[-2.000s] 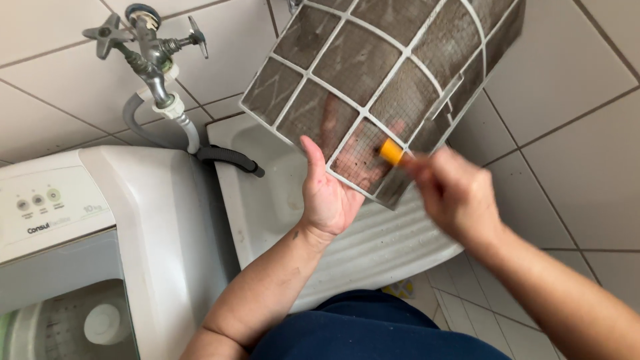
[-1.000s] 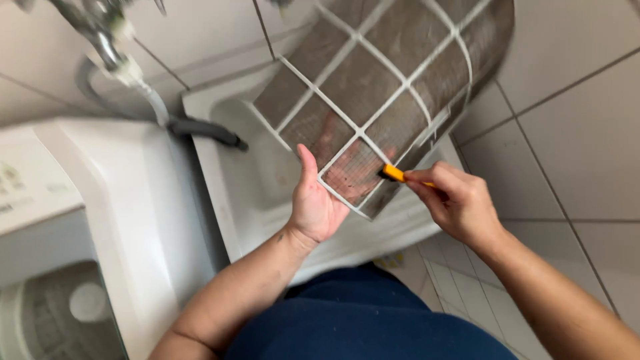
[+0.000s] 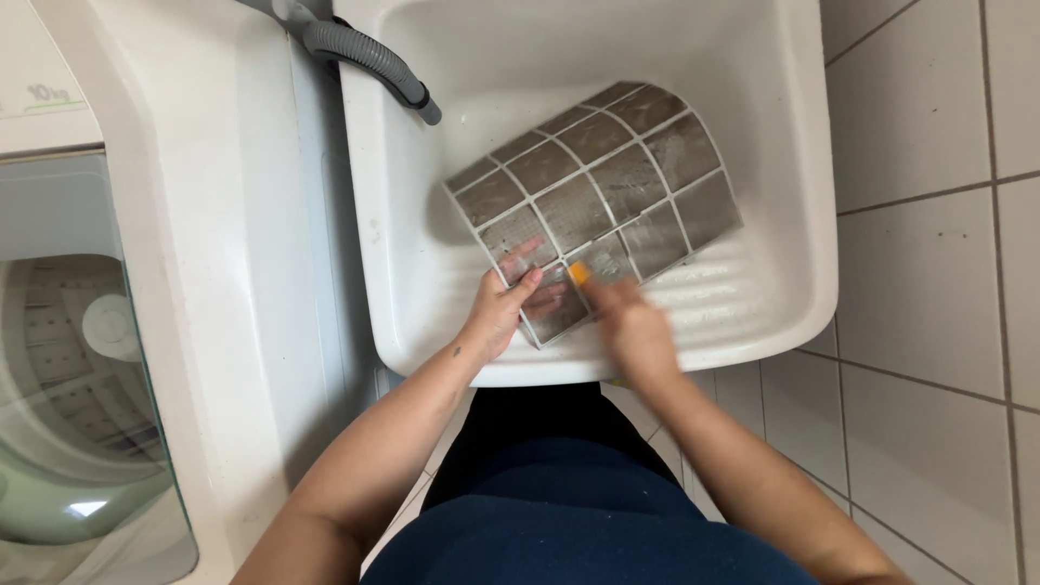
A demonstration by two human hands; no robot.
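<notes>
A curved mesh air filter (image 3: 581,191) with a white plastic grid frame and grey-brown dust on its mesh lies tilted over the laundry sink. My left hand (image 3: 502,309) holds its lower left edge, thumb on top and fingers showing through the mesh from beneath. In my right hand (image 3: 638,329), which is blurred, is a small brush with an orange-yellow end (image 3: 579,273), against or just over the filter's lower part, right of my left thumb. The brush's bristles cannot be made out. Paler, cleaner-looking patches and streaks mark some of the mesh cells.
The white laundry sink (image 3: 812,268) has a ribbed washboard slope under the filter. A grey corrugated drain hose (image 3: 374,65) hooks over its left rim. A top-loading washing machine (image 3: 203,244) with a see-through lid stands at the left, and a tiled wall (image 3: 918,284) rises at the right.
The filter, raised in front of the sink a second ago, is now lower, over the basin, with both hands along. The view has shifted, and the tap is out of it.
</notes>
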